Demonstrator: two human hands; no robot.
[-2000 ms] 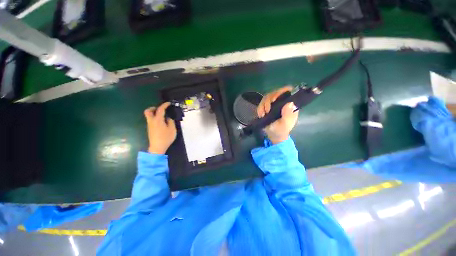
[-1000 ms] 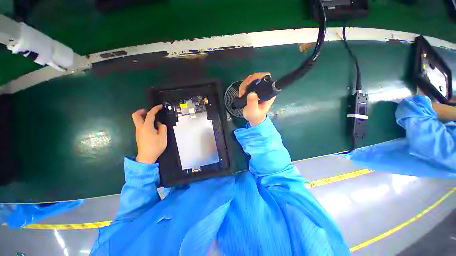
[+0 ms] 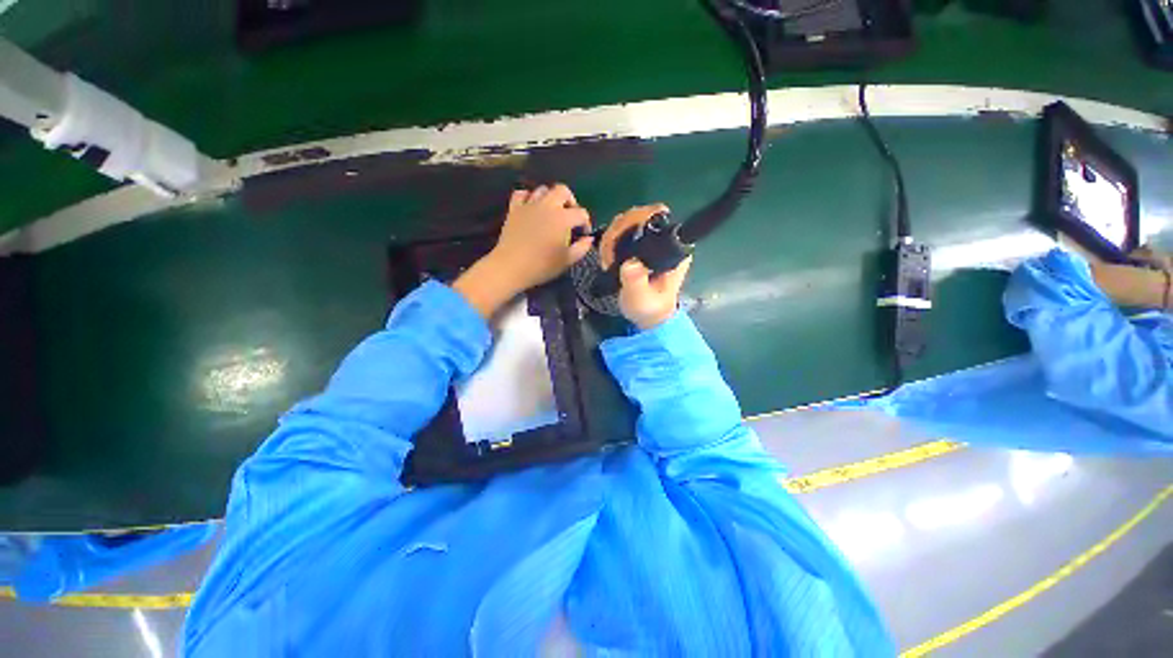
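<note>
The tablet unit [image 3: 512, 386] lies with its back open in the black fixture tray [image 3: 570, 373] in front of me. My left forearm crosses over its upper end and hides the circuit board. My left hand [image 3: 542, 234] is at the tray's top right corner, fingers bent, beside the screw dish; whether it holds anything is too small to tell. My right hand [image 3: 647, 273] grips the black electric screwdriver [image 3: 655, 242], upright over the round mesh screw dish [image 3: 596, 285], which is mostly hidden by both hands.
A screwdriver power controller [image 3: 907, 302] lies on the bench to the right. Farther right, another person's blue sleeve [image 3: 1093, 328] and hand are at a tilted tray with a unit [image 3: 1093, 193]. A white rail [image 3: 958, 99] and conveyor trays run behind. A white post stands upper left.
My left hand has moved from the tray's left edge across the board to the dish. My right hand stays over the dish with the screwdriver, now more upright than at first.
</note>
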